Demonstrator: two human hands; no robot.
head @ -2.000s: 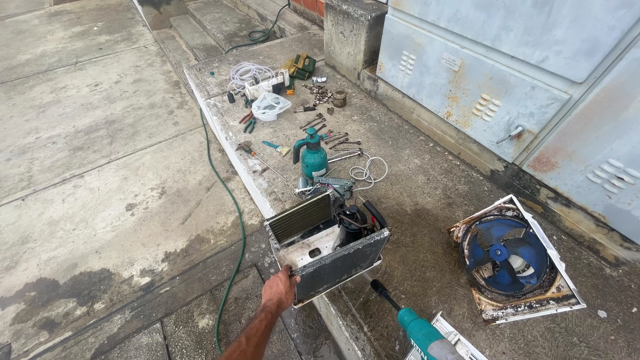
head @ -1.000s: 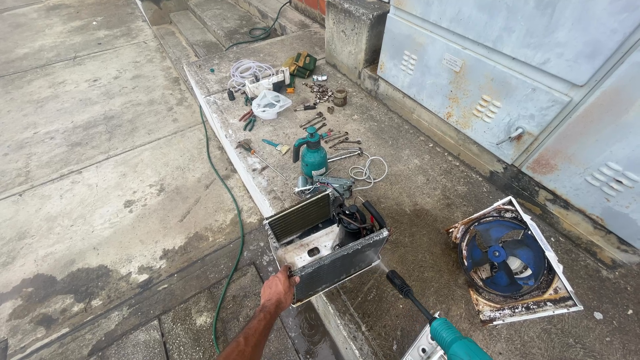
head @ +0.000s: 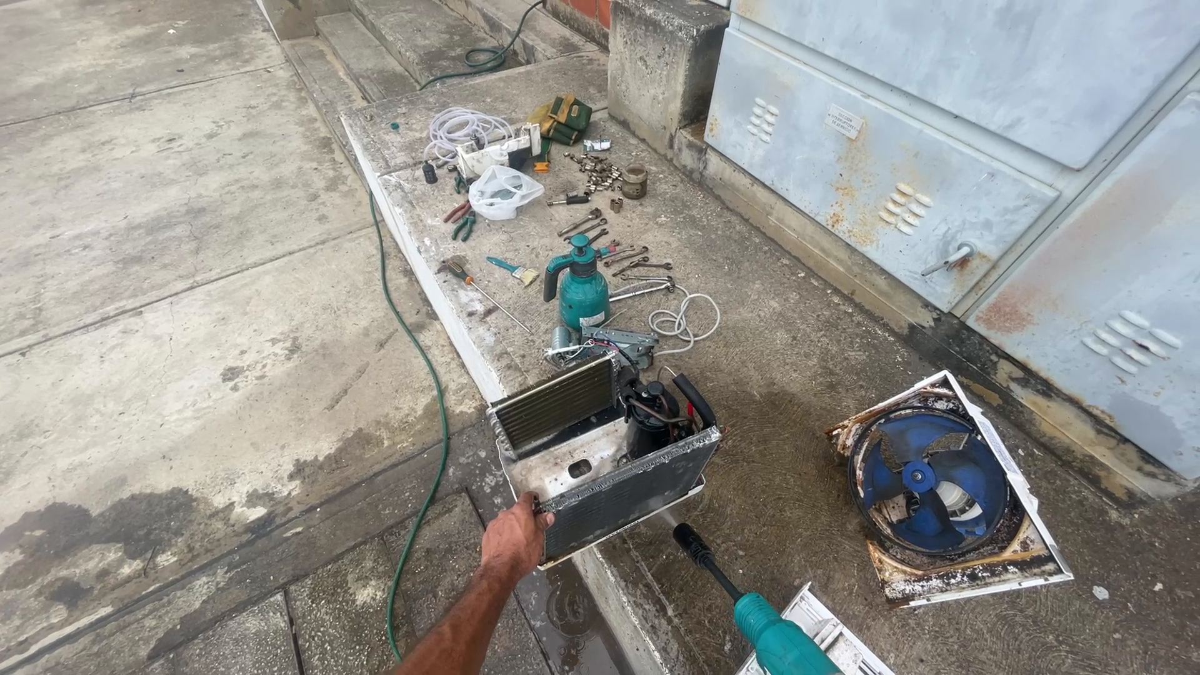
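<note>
My left hand (head: 516, 536) grips the near left corner of an opened window air conditioner chassis (head: 572, 459), which sits at the ledge's edge. Its finned condenser coil (head: 630, 489) faces me, a second finned coil (head: 555, 403) stands at the back, and a black compressor (head: 651, 412) sits between them at the right. From the bottom edge a teal spray gun (head: 783, 637) with a black lance and nozzle (head: 692, 542) points at the coil's lower right, with a faint spray at its tip. My right hand is out of the frame.
Behind the chassis stand a teal pump sprayer (head: 583, 292), wrenches (head: 642, 262), a screwdriver (head: 457, 270), a paintbrush (head: 514, 270) and pliers (head: 464, 225). A rusty housing with a blue fan (head: 919, 478) lies right. A white grille (head: 825, 628) is near the gun. A green hose (head: 427, 352) runs along the left.
The spray gun's nozzle has shifted right, then back left and lower, near the coil's bottom edge. My left hand stays at the chassis corner.
</note>
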